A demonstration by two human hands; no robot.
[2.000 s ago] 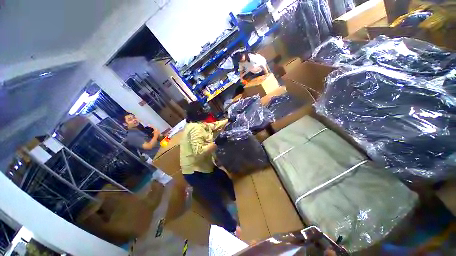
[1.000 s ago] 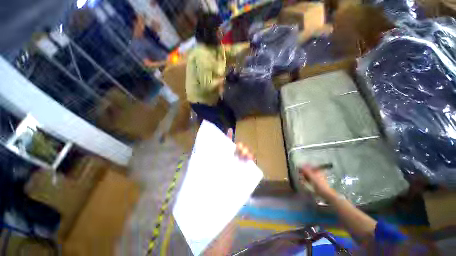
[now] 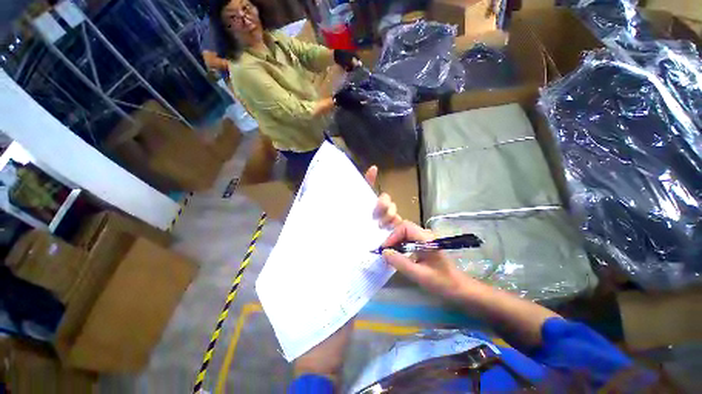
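My left hand (image 3: 385, 206) holds white paper sheets (image 3: 319, 254) from behind, with its fingers showing past their right edge and the forearm below. Faint print lines show on the lower right of the top sheet. My right hand (image 3: 425, 262), bare, grips a black pen (image 3: 446, 242). The pen's tip is at the right part of the sheet; whether it touches cannot be told.
A strapped grey-green bale (image 3: 493, 177) lies beyond my right hand. Dark garments in clear plastic (image 3: 631, 154) lie at the right. A person in a yellow-green shirt (image 3: 273, 92) handles a dark bagged pack (image 3: 377, 123). Cartons (image 3: 131, 308) stand at the left, beyond yellow-black floor tape (image 3: 231, 300).
My right hand has moved left from over the bale, bringing the pen to the sheet. The sheets have shifted slightly and show print. The person in yellow-green now faces me.
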